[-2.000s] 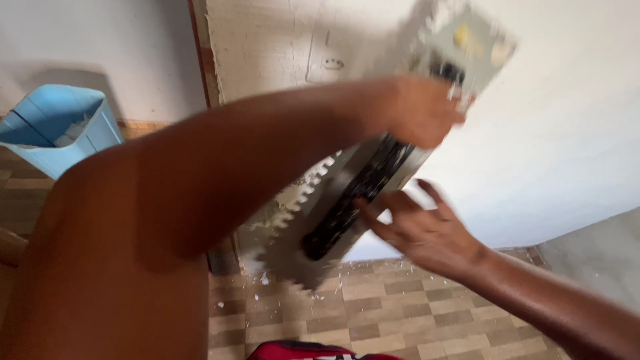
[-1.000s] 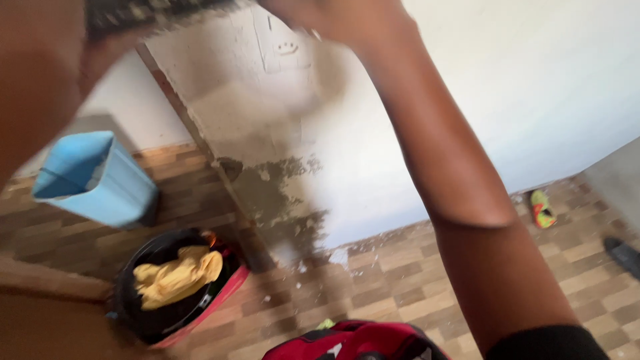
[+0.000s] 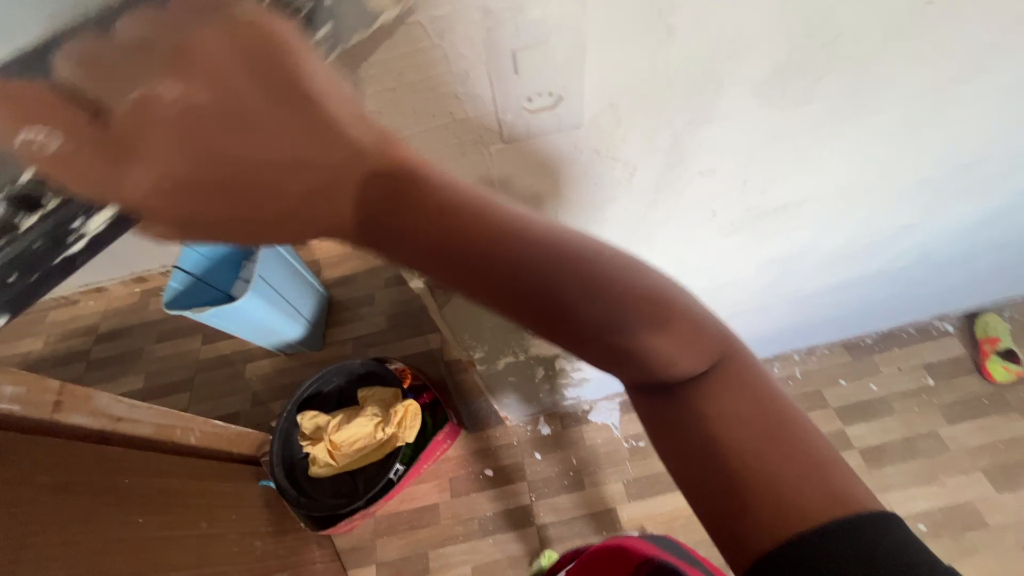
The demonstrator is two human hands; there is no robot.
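My right hand (image 3: 208,128) is at the upper left, blurred, at the end of my bent forearm, and there is a white spot on one digit. It lies over a long black, plaster-spotted bar (image 3: 48,248), part of a tool that runs past the frame edge. Whether the fingers close around the bar is not clear. My left hand is out of view. Beyond my wrist, a wall socket plate (image 3: 540,88) is set in a patch of beige plaster (image 3: 416,88) on the white wall (image 3: 768,160).
A light blue plastic bin (image 3: 256,300) stands on the wood-patterned floor (image 3: 576,472). Nearer is a black bucket (image 3: 292,488) with yellow cloth-like material (image 3: 360,432) inside. A wooden furniture edge (image 3: 136,416) is at lower left, a yellow-and-orange shoe (image 3: 996,348) at far right. White flakes lie along the wall.
Two seconds ago both hands were at a notched trowel before the wall; now only my right hand shows, at the upper left. The view has shifted, and the bucket has come into sight.
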